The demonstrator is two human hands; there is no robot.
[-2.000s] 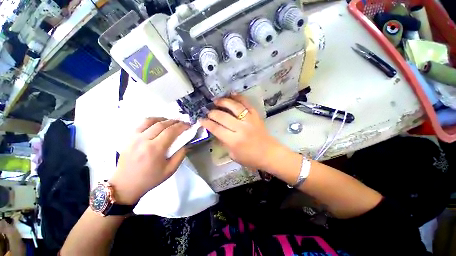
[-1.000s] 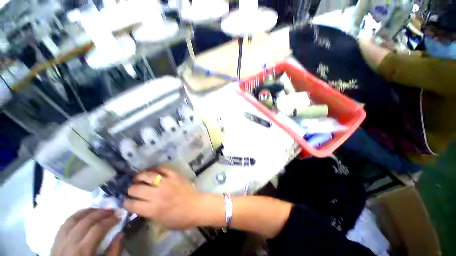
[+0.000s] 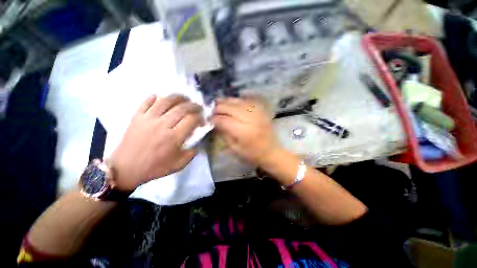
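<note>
The white fabric piece lies under my left hand and drapes over the table's front edge. My left hand holds its folded edge between thumb and fingers, just left of the needle area. My right hand has its fingertips on the same edge beside the needle area, which is dark and blurred. The fingertips of both hands are close together. The overlock machine stands behind my hands, its needle area partly hidden.
Snips and a round silvery disc lie right of my right hand. More snips lie by the red basket of spools. Dark strips lie on the white tabletop at left. Dark cloth hangs at far left.
The view swung right, showing a person beside the basket, then back left and down. Both hands stay at the needle area with the white fabric. More white tabletop and the dark strips now show at left.
</note>
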